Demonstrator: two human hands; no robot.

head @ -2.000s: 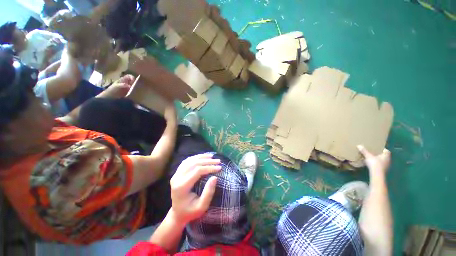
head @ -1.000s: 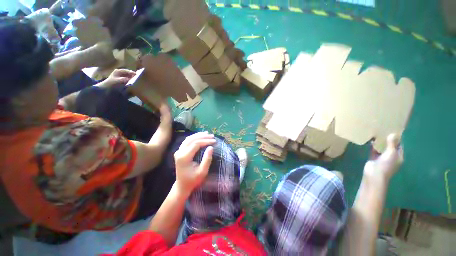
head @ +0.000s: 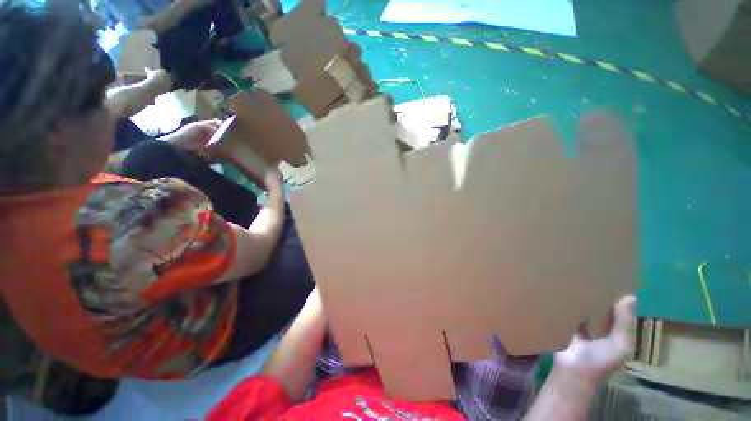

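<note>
A flat tan box blank (head: 486,247) with notched edges and rounded flaps is raised in front of me, over my lap. It is unfolded and fills the middle of the view. My right hand (head: 597,349) grips its lower right corner, with fingers at the edge. My left forearm shows at the lower left of the blank, but the left hand is hidden behind it. I cannot tell whether that hand touches the blank. The blank also hides the pile on the floor and most of my checked trousers.
A seated person in an orange top (head: 148,271) is close on my left, holding a folded cardboard piece (head: 263,127). Formed boxes (head: 333,82) and cardboard pieces (head: 428,119) lie ahead. Stacked cardboard (head: 700,358) is at lower right. Yellow-black tape (head: 568,57) crosses the green floor.
The blank has come up off the floor pile and towards me, now upright across the view. My right hand moved down with it. My left hand has gone from my knee to behind the blank.
</note>
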